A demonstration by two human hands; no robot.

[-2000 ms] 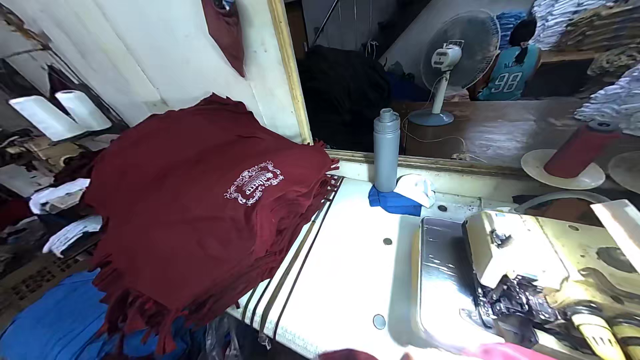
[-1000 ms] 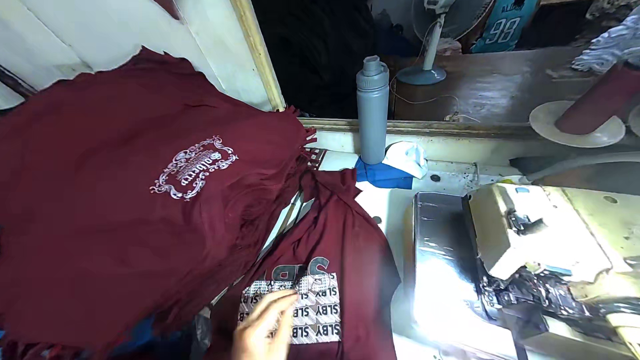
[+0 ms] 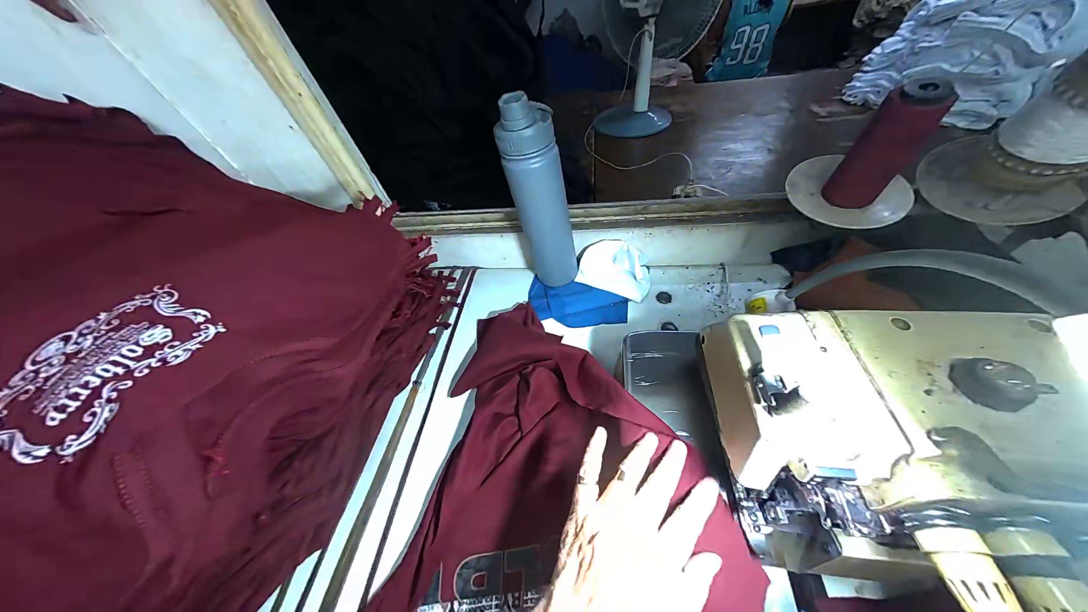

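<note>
My left hand point(image 3: 633, 531) lies back up on a maroon printed garment piece point(image 3: 544, 425), its fingers spread and nothing gripped. The cloth is on the white machine table, its dark and white print partly covered by the hand and cut off by the lower edge. Just to the right stands an industrial sewing machine, likely an overlock point(image 3: 816, 382), with a grey metal tray point(image 3: 671, 374) at its left side. On the left is a pile of maroon garment pieces point(image 3: 229, 255) with white ornamental lettering. My right hand is out of view.
A grey-blue bottle point(image 3: 540, 195) stands behind the cloth, beside blue and white fabric scraps point(image 3: 586, 297). A maroon thread cone point(image 3: 888, 144) is at the upper right. Beyond the ledge are a fan point(image 3: 637, 85), stacked white cloth point(image 3: 960, 51) and part of a person in a teal jersey point(image 3: 748, 38).
The printed maroon piece was not on the table in the oldest frame; one second ago it lay there with a hand on its print. The hand is now spread nearer the machine.
</note>
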